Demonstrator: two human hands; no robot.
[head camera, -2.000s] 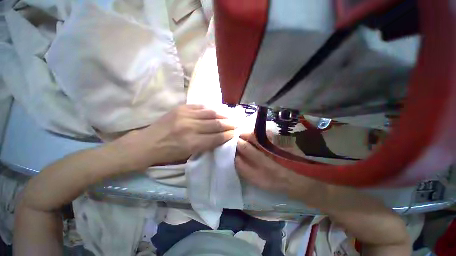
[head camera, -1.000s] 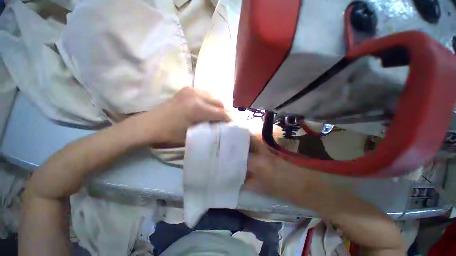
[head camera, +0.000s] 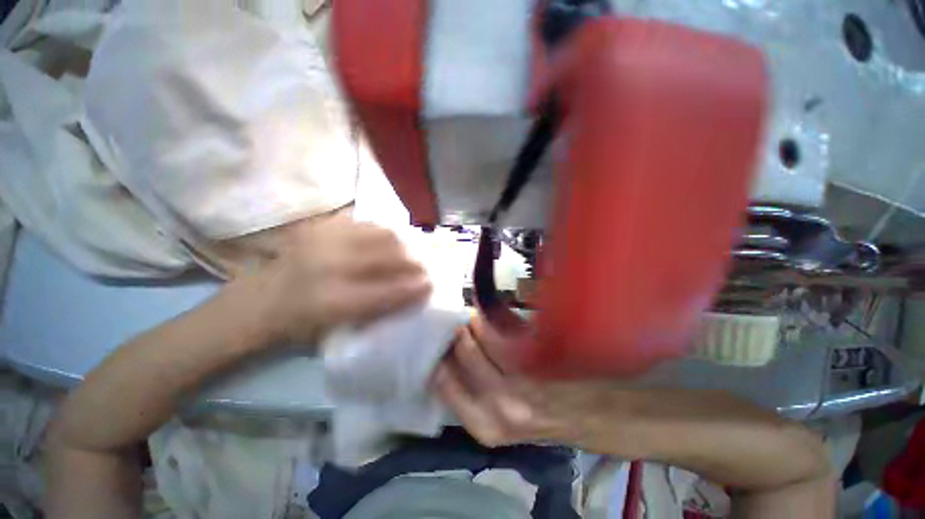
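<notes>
The cream garment body (head camera: 218, 132) lies heaped left of the needle area, which is washed out by the lamp. A whitish cloth strip (head camera: 380, 390), probably the waistband, hangs blurred toward the table's front edge. My left hand (head camera: 355, 276), blurred, has its fingers bent over the strip's upper end. My right hand (head camera: 487, 390) is at the strip's right edge, fingers curled against it, partly behind the red guard. The presser foot and needle cannot be made out in the glare.
The red-and-white machine head (head camera: 477, 101) and its red guard (head camera: 649, 203) block the view right of the needle. A cream ribbed knob (head camera: 738, 338) sits right of the guard. A control panel (head camera: 854, 367) is at the right table edge (head camera: 801, 405). Cloth hangs below the table.
The strip has shifted left and looks crumpled. My left hand has moved left and down; my right hand has moved left and lower. The view has shifted, and the guard now looks nearer the needle.
</notes>
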